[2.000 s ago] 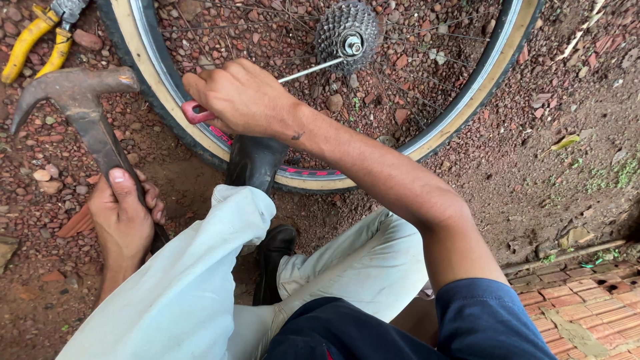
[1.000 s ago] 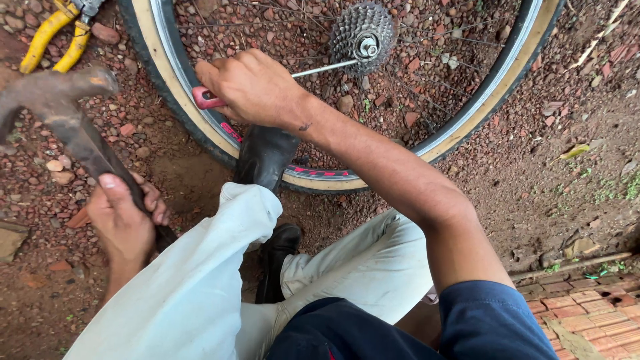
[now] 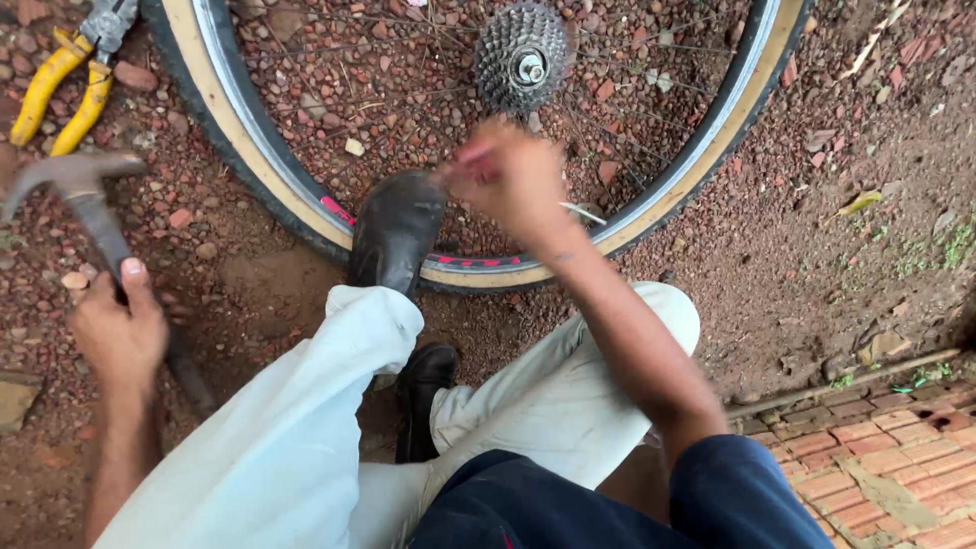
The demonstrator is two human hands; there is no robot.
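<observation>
A bicycle wheel with a tan sidewall lies flat on the gravel, its cassette facing up. My left hand grips the handle of a claw hammer, its head raised near the pliers. My right hand, blurred, is closed on the red handle of a tool, probably a screwdriver; its thin metal shaft shows at the right of my wrist, pointing toward the rim. This hand is over the spokes, just below the cassette, and the tool does not touch the axle.
Pliers with yellow handles lie at the upper left. My black boot rests on the tire and rim, and my other shoe is below it. Red bricks are at the lower right, and a stone lies at the left edge.
My right hand has moved right and the tool has swung away from the axle, where its tip was. My left hand still holds the hammer.
</observation>
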